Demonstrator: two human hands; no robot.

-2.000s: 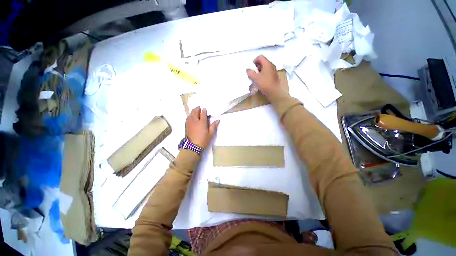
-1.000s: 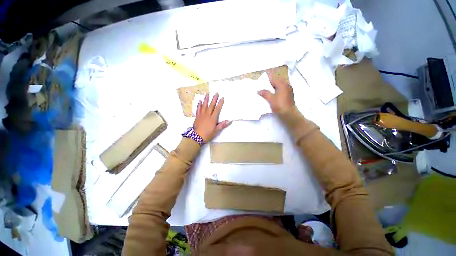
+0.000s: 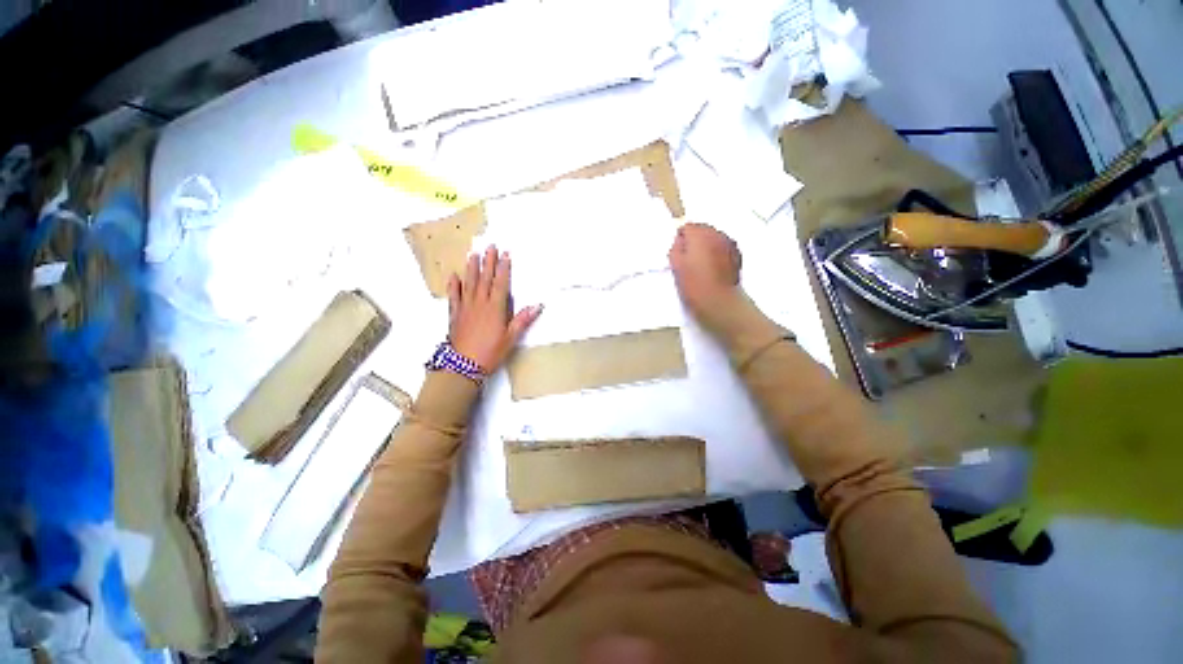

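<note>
A white sheet with uneven edges (image 3: 577, 240) lies over a brown holed piece (image 3: 444, 247), whose ends and far edge show. My left hand (image 3: 481, 311) lies flat with fingers spread on the sheet's near left corner. My right hand (image 3: 707, 266) is curled at the sheet's right edge; whether it pinches the edge is hidden. Nearer me, a khaki strip (image 3: 597, 365) lies flat, and a thicker khaki strip pile (image 3: 605, 474) lies below it. A khaki bundle (image 3: 309, 374) and a white-topped strip stack (image 3: 335, 470) lie slanted at left.
An iron (image 3: 941, 260) stands on its metal rest at right, over brown paper (image 3: 856, 169). White scraps (image 3: 778, 65) lie at far right. A yellow marked strip (image 3: 376, 166) and a white stack (image 3: 519, 59) lie beyond. A khaki pile (image 3: 162, 493) is at the left edge.
The white sheet, first folded up over the brown piece, now lies flat on it. My right hand has moved nearer and curled. The whole view has shifted, bringing more of the right side into sight.
</note>
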